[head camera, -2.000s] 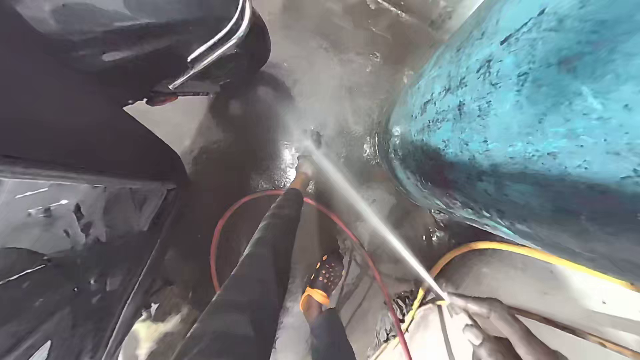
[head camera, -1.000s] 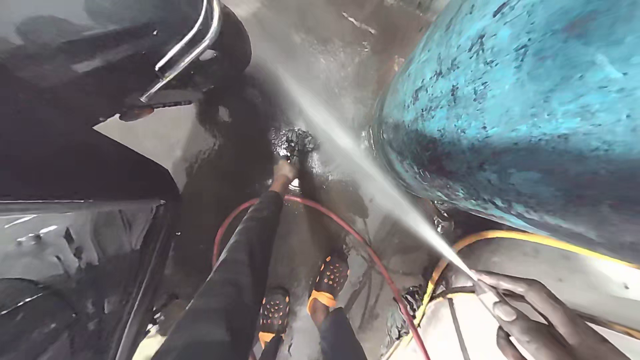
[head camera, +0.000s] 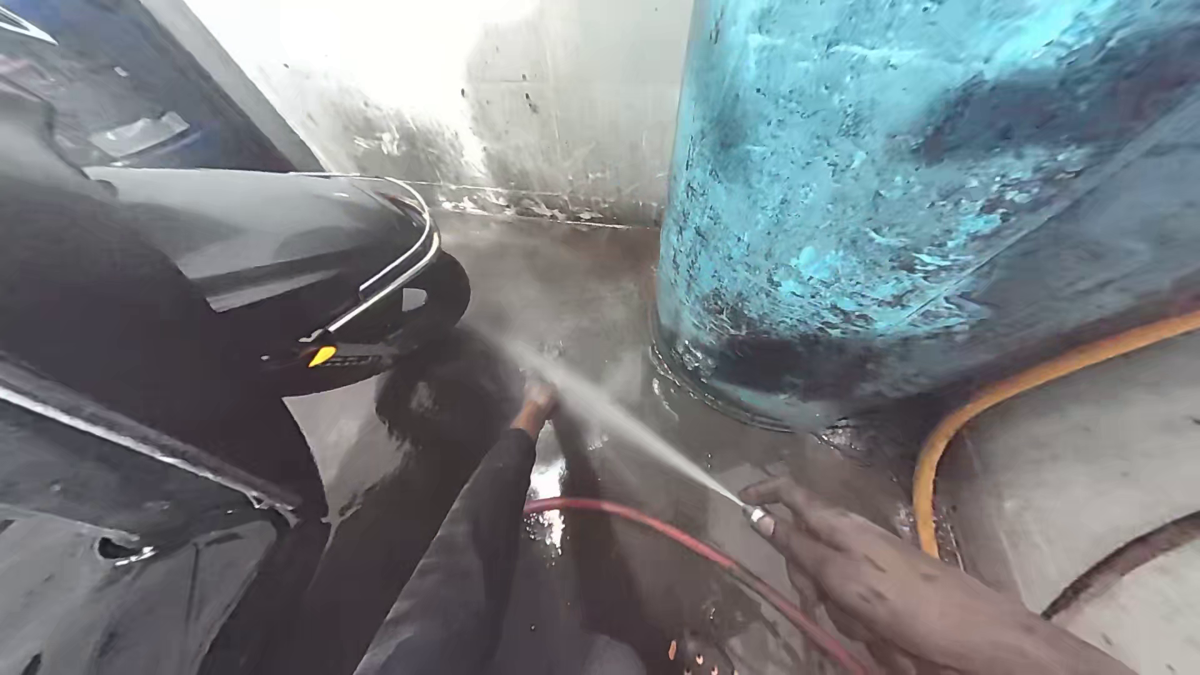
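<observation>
My right hand (head camera: 872, 562), at the lower right, grips a small metal-tipped spray nozzle (head camera: 759, 518). From it a white water jet (head camera: 637, 436) shoots up and left, past my other hand. My left hand (head camera: 537, 398) reaches forward, low over the wet floor, at the end of a dark sleeve; spray blurs its fingers and whatever lies in them. To its left is a dark vehicle's rounded mudguard (head camera: 253, 225) with a chrome guard bar (head camera: 398, 267) and a small yellow lamp or reflector (head camera: 322, 356).
A large weathered turquoise drum or pillar (head camera: 844, 206) stands at the right. A stained pale wall (head camera: 553, 122) closes the back. Across the wet floor (head camera: 562, 258) a red hose (head camera: 656, 527) curves at the bottom; a yellow-orange hose (head camera: 994, 403) bends at the right. A dark body panel (head camera: 131, 450) juts in from the left.
The view has tilted up, bringing in the back wall. A dark wet item seen at my left hand a second ago is not distinct now. The water jet keeps running from my right hand.
</observation>
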